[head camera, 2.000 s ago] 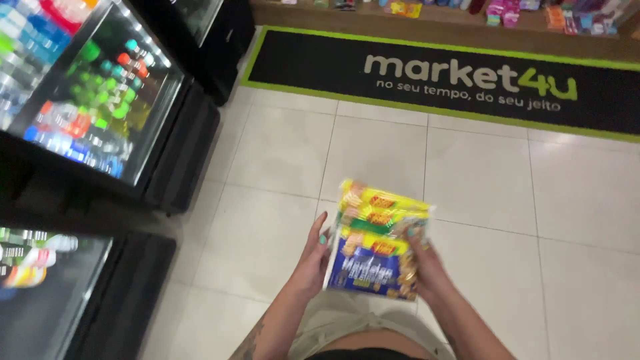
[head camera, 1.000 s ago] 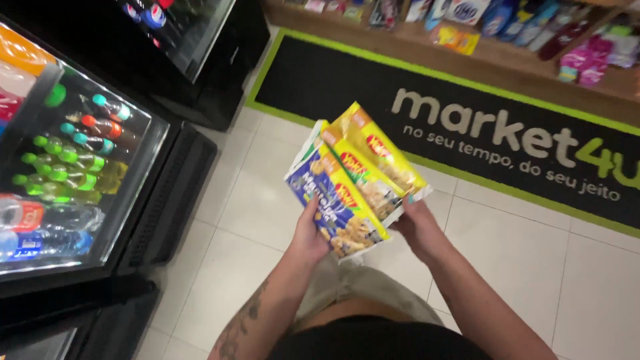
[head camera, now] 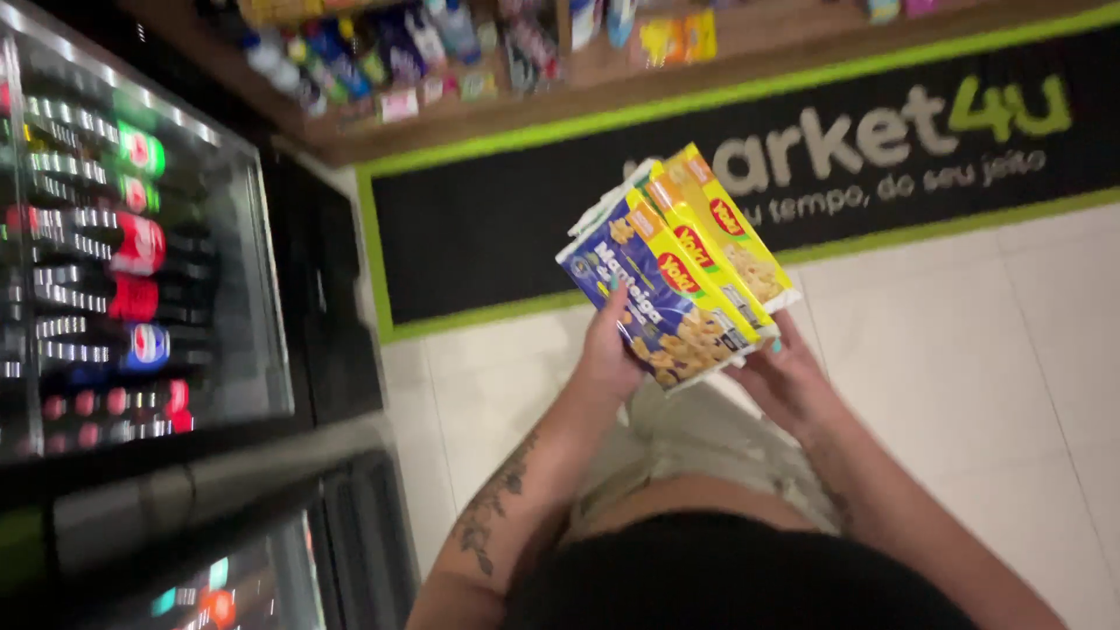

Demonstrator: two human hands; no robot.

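Observation:
Several Yoki popcorn packets are fanned out in front of my body, held between both hands. On top lies a blue and yellow packet with popcorn pictured on it; my left hand grips its lower left edge, thumb on the front. Behind it, to the right, show a second packet's yellow edge and a yellow packet. My right hand holds the lower right edges of the packets from beneath, its fingers partly hidden by them. A whitish packet edge sticks out at the upper left of the stack.
A glass-doored drinks fridge with bottles stands at the left, another fridge below it. Ahead, a wooden shelf bears packaged goods. A black mat with a green border lies along the shelf, on the tiled floor.
The view has swung towards the fridges and shelf. From two seconds ago to one second ago, the packets were spread into a wider fan; both hands still hold them.

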